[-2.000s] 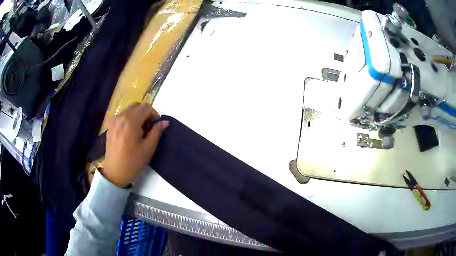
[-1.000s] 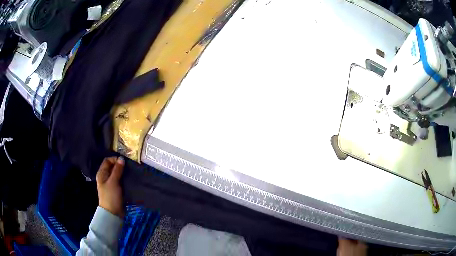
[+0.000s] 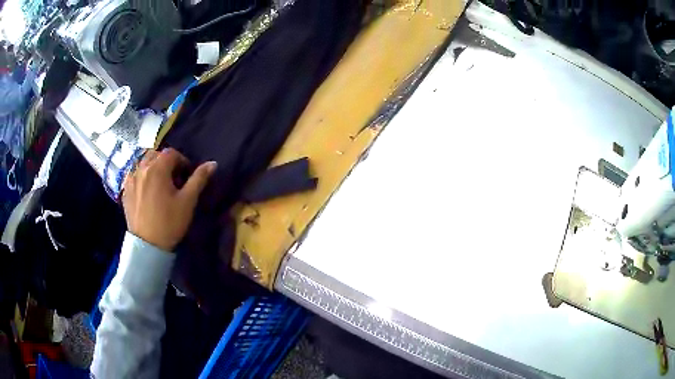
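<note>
My left hand lies at the left edge of the large dark fabric bundle, thumb spread from the bent fingers. The fingertips are partly hidden, so I cannot tell whether they grip fabric. A small dark fabric piece lies on the yellow-brown board, its left end against the bundle. My right hand is out of the picture.
The white sewing machine is cut off at the right edge, with thread snips below it. A measuring strip runs along the front edge of the table. A blue basket is below. Dark fabric hangs beneath the table edge.
The view has shifted left. My left hand has moved from the long strip at the table's front corner up onto the bundle's left edge. My right hand has left the picture.
</note>
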